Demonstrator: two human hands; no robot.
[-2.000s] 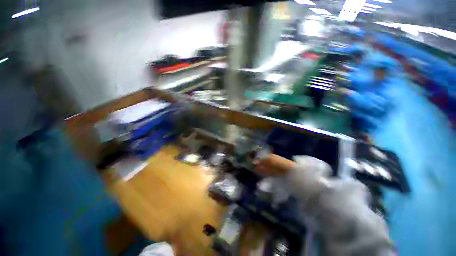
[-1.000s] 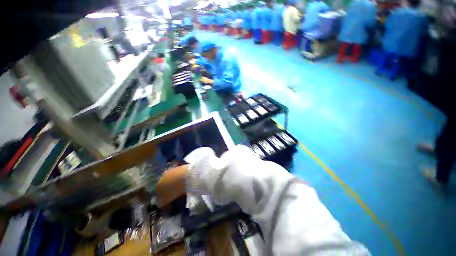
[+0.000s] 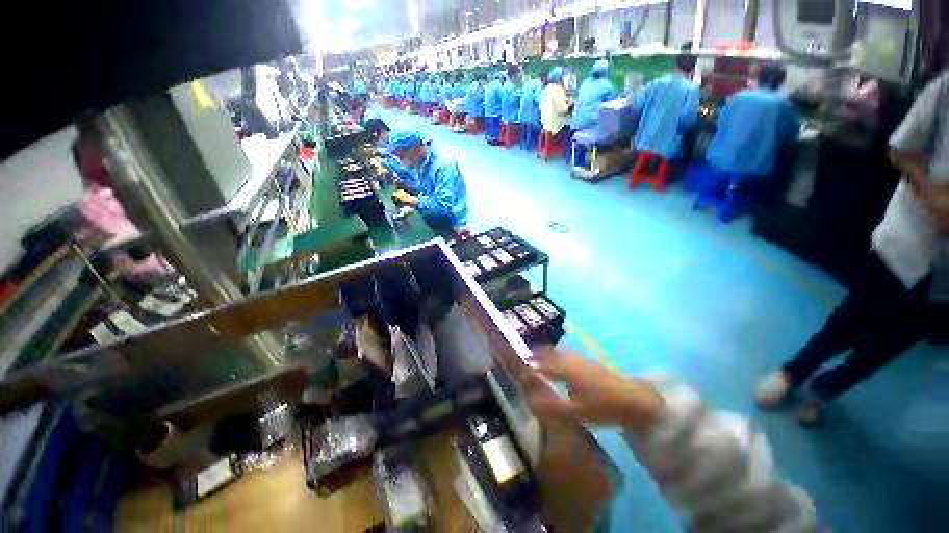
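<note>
My right hand (image 3: pixel 570 383), blurred, is at the right end of the desk partition, with a pale sleeve behind it. Its fingers point left at the partition's edge; whether they hold anything is unclear. My left hand is out of the picture. On the wood-topped desk (image 3: pixel 271 505), left of my right hand, lie a black phone unit with a pale label (image 3: pixel 499 456) and another flat dark unit (image 3: pixel 403 491). A shiny clear bag (image 3: pixel 341 441) lies in a dark shallow tray. A dark file holder (image 3: pixel 393 297) with papers stands against the partition.
The low partition (image 3: pixel 312 279) borders the desk. Carts with black component trays (image 3: pixel 489 253) stand beyond its right end. A blue-coated worker (image 3: pixel 432 182) sits at the green bench. A person (image 3: pixel 895 250) stands at the right on the blue floor.
My right hand has moved from over the file holder to the partition's right end. The view has swung right since the first frame; the file holder is now uncovered.
</note>
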